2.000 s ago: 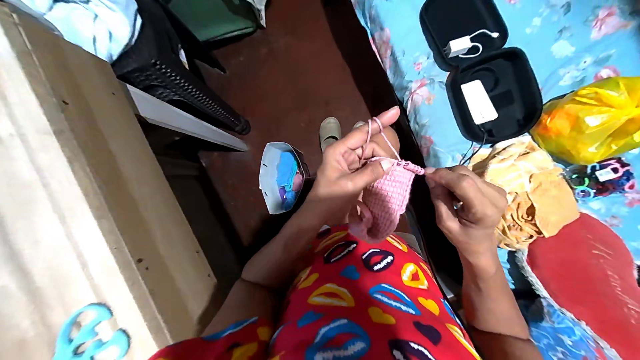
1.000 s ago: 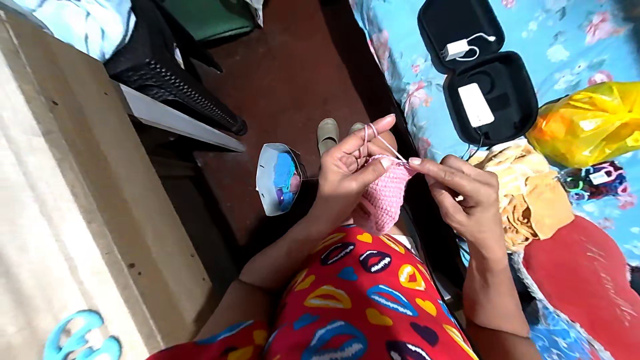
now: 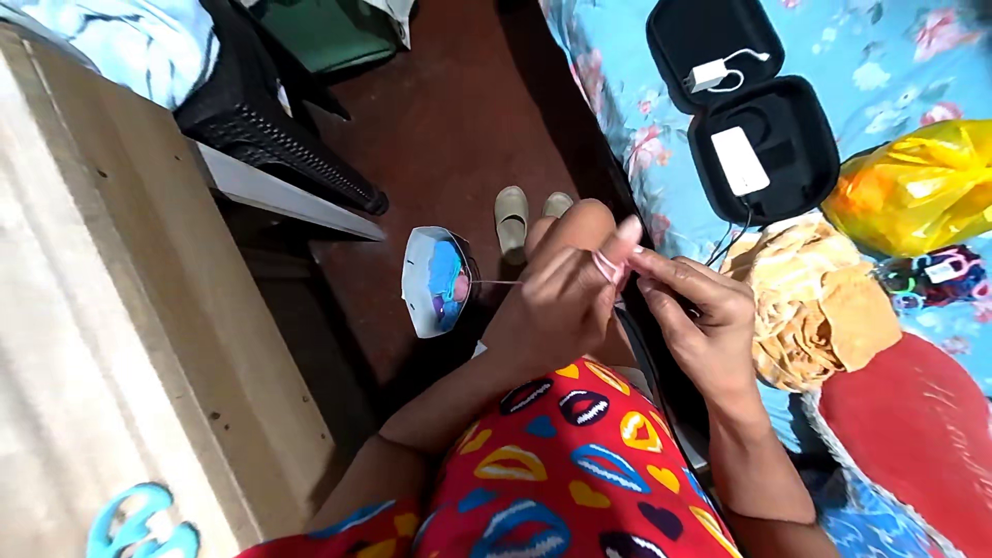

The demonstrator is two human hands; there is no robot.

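Note:
Pink yarn is looped around a finger of my left hand, whose back is turned up. The pink crocheted piece seen earlier is hidden now, apart from a little pink between the hands. My right hand is at the left fingertips, its thumb and index finger pinched together; a hook cannot be made out between them. A strand of yarn runs from my left hand to an open white container on the floor, which holds blue, pink and purple yarn.
A wooden surface with light blue scissor handles lies left, near a black plastic chair. On the floral bed sheet are an open black case, yellow bag, tan cloth and red cushion. Slippers stand on the floor.
My left hand has turned so that its back covers the pink crocheted piece, which showed below the fingers in both earlier frames. My right hand stays close to its fingertips.

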